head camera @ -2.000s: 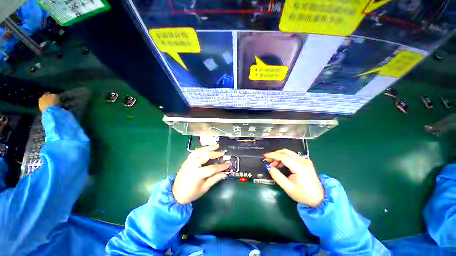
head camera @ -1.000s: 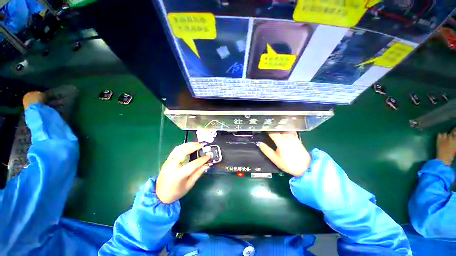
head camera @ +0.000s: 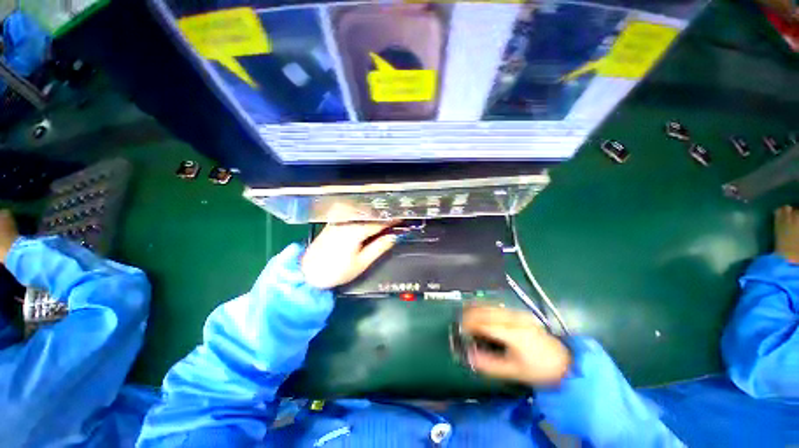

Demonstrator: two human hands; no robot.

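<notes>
The black fixture plate [head camera: 429,262] lies in front of me, with white lettering and a red light along its near edge. My left hand [head camera: 343,254] rests on the plate's left part, its fingertips near the far edge under the clear acrylic guard [head camera: 394,203]; whether it holds anything is hidden. My right hand [head camera: 515,344] is blurred, just in front of the plate's near right corner. Its fingers close on a small dark square unit [head camera: 459,344] with a shiny rim, held over the green mat [head camera: 385,346].
A large display [head camera: 420,144] stands behind the guard. A pale cable [head camera: 531,284] and a dark slim stick [head camera: 523,296] lie right of the plate. Small units lie at left [head camera: 187,169] and right [head camera: 615,150]. A grey tray [head camera: 85,206] and neighbours' blue sleeves are at both sides.
My right hand has moved off the plate towards me and now holds a unit. My left hand, earlier on a unit at the plate's left, has moved to the far edge. The view has shifted.
</notes>
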